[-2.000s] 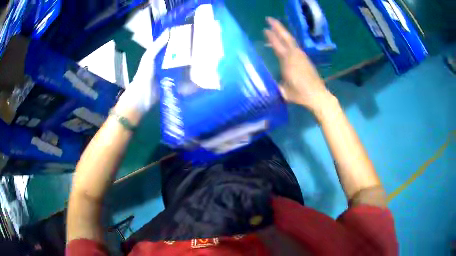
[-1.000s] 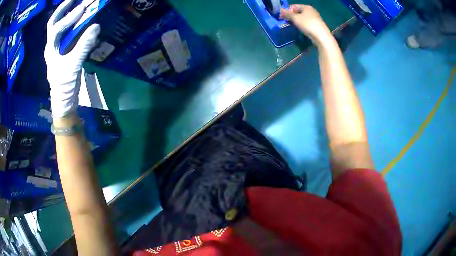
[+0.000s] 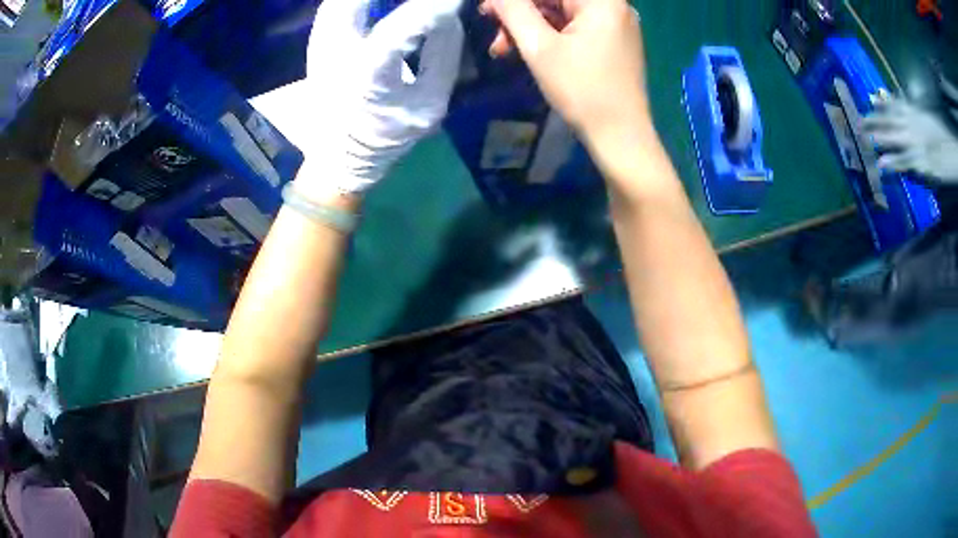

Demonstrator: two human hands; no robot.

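Note:
A blue and black retail box [image 3: 504, 147] stands on the green bench at the top centre, its upper end partly hidden by my hands. My left hand [image 3: 383, 95], in a white glove, is on the box's top end, fingers bent around its edge. My bare right hand [image 3: 583, 63] is at the same end, close to the left, with thumb and fingers drawn together. Whether a tape piece is between its fingertips cannot be seen. The blue tape dispenser [image 3: 725, 131], with a pale roll, stands right of my right hand.
Several retail boxes [image 3: 158, 231] crowd the left, some with open ends. A white sheet [image 3: 289, 110] lies behind my left wrist. At the right, another person's gloved hand [image 3: 914, 137] is by a blue box [image 3: 856, 137]. The bench's front edge [image 3: 452, 327] crosses below my forearms.
My right hand has left the tape dispenser and come to the box's top end beside my left hand. The view has shifted. Another person's gloved hand now shows at the right.

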